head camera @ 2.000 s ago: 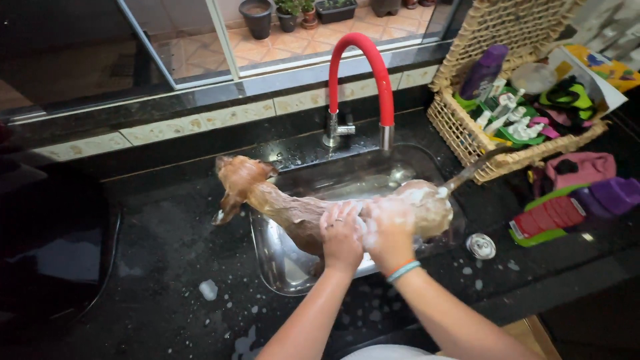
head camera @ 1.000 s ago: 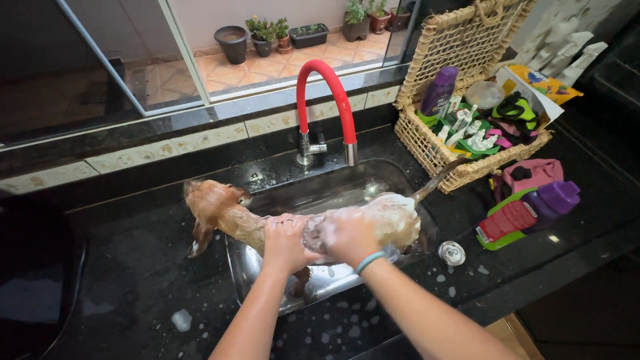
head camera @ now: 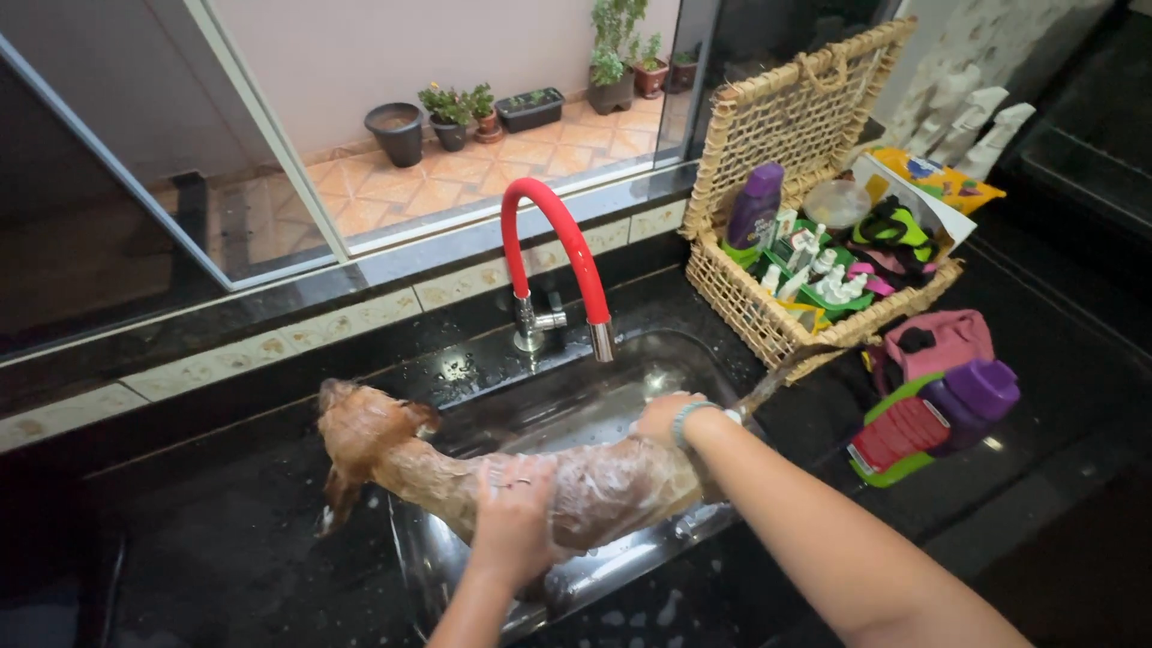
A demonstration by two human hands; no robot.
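Observation:
A wet, lathered brown dog point(head camera: 612, 490) stands in a stainless steel sink point(head camera: 621, 576), its head over the counter at the left and its tail toward the basket. My left hand point(head camera: 517, 508) lies spread on the dog's side behind the shoulders. On the far side of its rump rests my right hand point(head camera: 668, 417), with a light blue band at the wrist; its fingers are partly hidden. Above the sink's back edge arches a red flexible faucet point(head camera: 553, 211) with a chrome spout, and no water shows coming from it.
An open wicker basket point(head camera: 747, 306) at the back right holds a purple bottle point(head camera: 754, 211), small white bottles and a harness. Beside it on the black counter lie a pink cloth item point(head camera: 940, 342) and a purple and green bottle point(head camera: 936, 418). Potted plants point(head camera: 450, 112) stand beyond the window.
My right hand has moved along the dog's back to its rump. My left hand stays on the dog's body. The view has shifted, showing more of the window.

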